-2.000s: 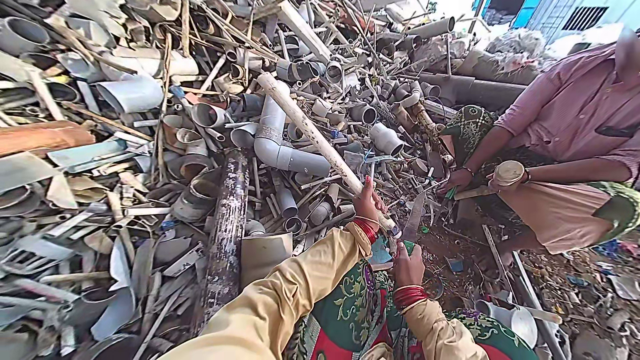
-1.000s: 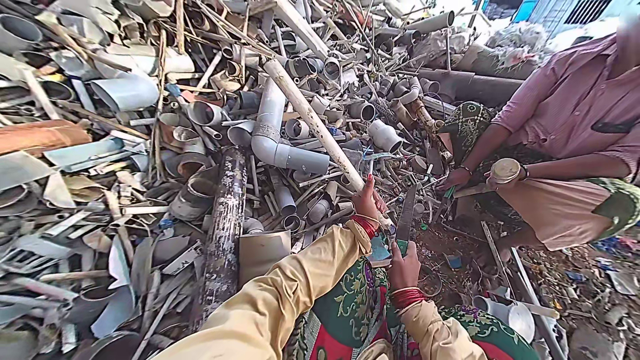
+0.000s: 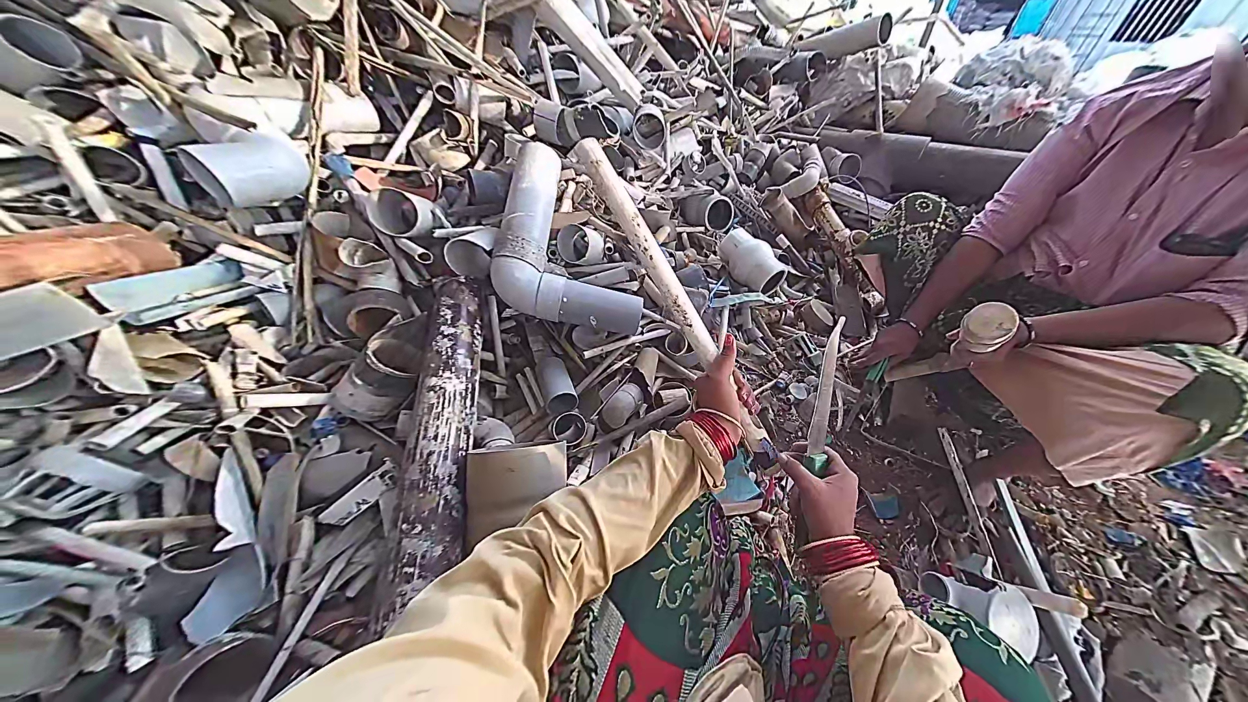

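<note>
My left hand point(image 3: 723, 392) grips a long dirty white plastic pipe point(image 3: 648, 253), which slants from the upper left down toward my lap; its lower end has a dark blue band. In my right hand point(image 3: 827, 495) is the green handle of a saw or long knife point(image 3: 826, 390), its blade pointing up. The blade stands to the right of the pipe and apart from it. A small blue piece point(image 3: 739, 487) lies beneath the pipe's lower end. Left of the pipe, a grey elbow pipe point(image 3: 531, 263) rests on the heap.
Plastic pipe scraps and fittings heap up at left and ahead. A dark, paint-flaked pipe point(image 3: 441, 429) lies left of my arm. At right another person point(image 3: 1102, 244) squats, holding a round-ended piece point(image 3: 989, 328). A white pipe fitting point(image 3: 1009, 614) lies at lower right.
My right hand has shifted slightly away from the pipe's lower end, and the blade now stands more upright and apart from the pipe. My left hand has kept its grip on the pipe.
</note>
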